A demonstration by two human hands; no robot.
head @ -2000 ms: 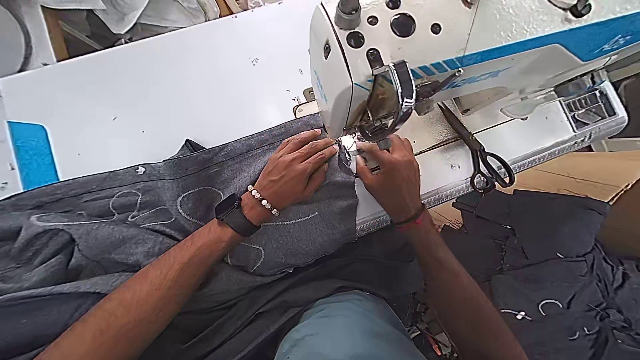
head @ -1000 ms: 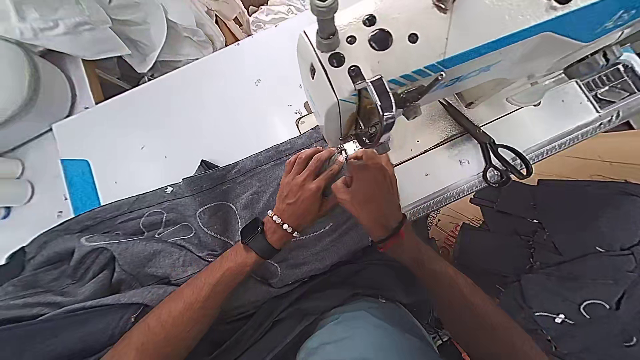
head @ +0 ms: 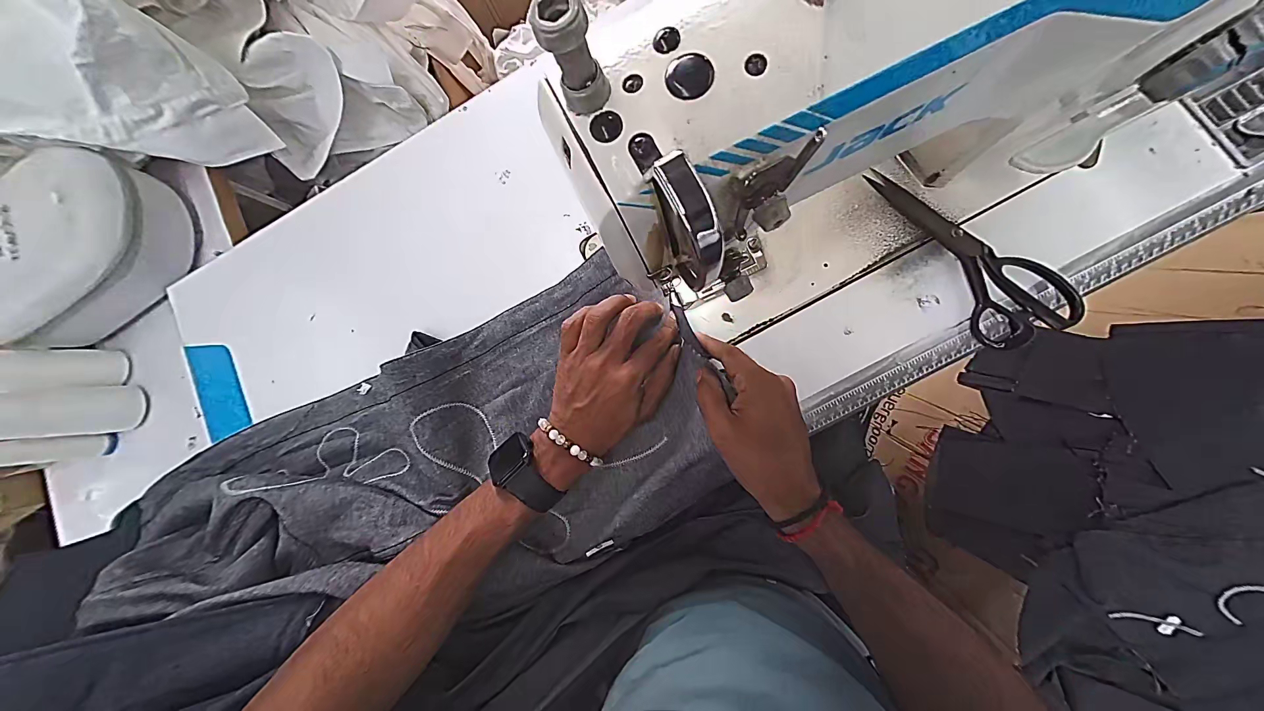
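Note:
Grey fabric (head: 326, 425) with curving white stitched lines runs up to the presser foot (head: 681, 291) of a white Jack sewing machine (head: 839, 79). My left hand (head: 612, 370) lies on the fabric just below the foot, its fingers bent and nothing visibly gripped. To its right, my right hand (head: 755, 425) grips a slim dark pointed tool (head: 691, 341), possibly thread snips, between thumb and index finger. The tool's tip points up at the fabric edge by the foot; its lower part is hidden in the hand.
Black-handled scissors (head: 973, 257) lie on the machine bed. A measuring tape strip (head: 889, 380) follows the table's front edge. Dark fabric pieces (head: 1027, 484) are piled at the right. White thread cones (head: 69, 247) and white cloth (head: 148, 79) stand at the upper left.
My right hand has moved back from the presser foot, and a dark tool now shows in its fingers. My left hand stays on the fabric. The view has shifted.

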